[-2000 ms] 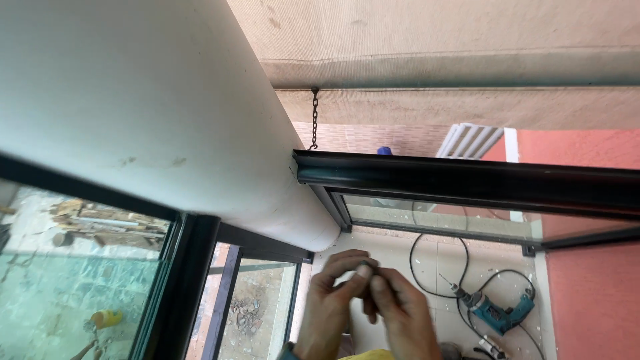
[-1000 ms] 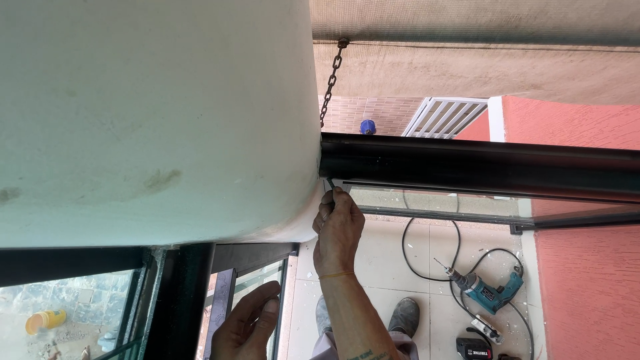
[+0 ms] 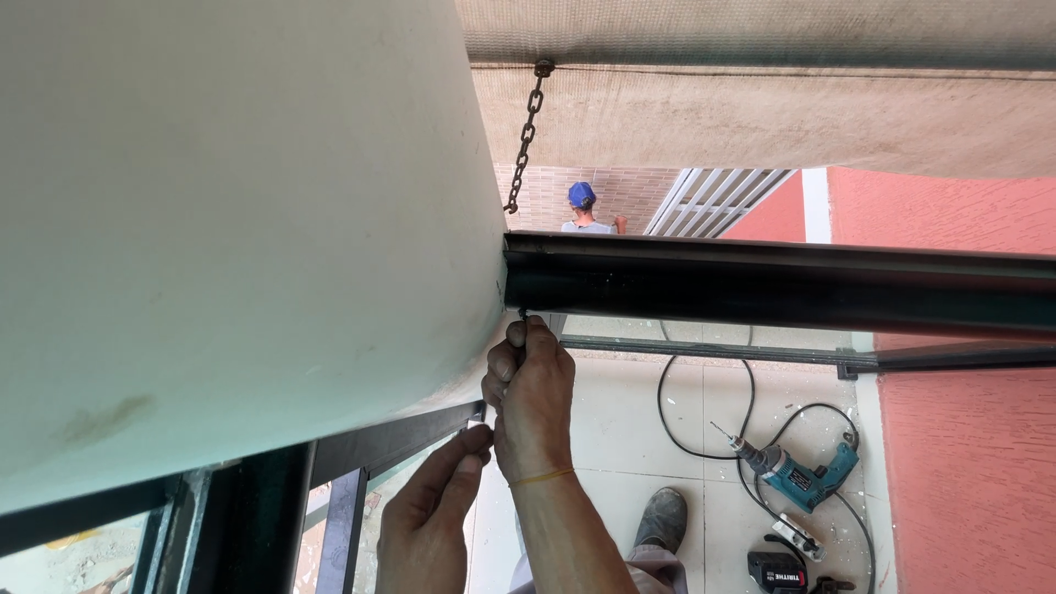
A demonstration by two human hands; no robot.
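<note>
My right hand (image 3: pixel 532 384), a yellow band at its wrist, is raised to the lower edge of a black metal rail (image 3: pixel 784 285), near the end that meets a large white column (image 3: pixel 264 214). A small dark piece (image 3: pixel 523 313), too small to name, is pinched between its thumb and finger against the rail. Lower and to the left, my left hand (image 3: pixel 437 503) has its thumb and forefinger close together by the right hand's heel; whether anything is between them is hidden.
On the tiled floor (image 3: pixel 610 412) lie a corded teal power drill (image 3: pixel 804 474), its black cable and a black battery pack (image 3: pixel 775 569). A chain (image 3: pixel 525 136) hangs above the rail from a fabric blind (image 3: pixel 742 115). Beyond the rail is a person in a blue cap (image 3: pixel 582 195).
Two seconds ago both hands were together below the rail; the right one has since gone up to the rail's end. From one second ago, the left hand has come up close to the right.
</note>
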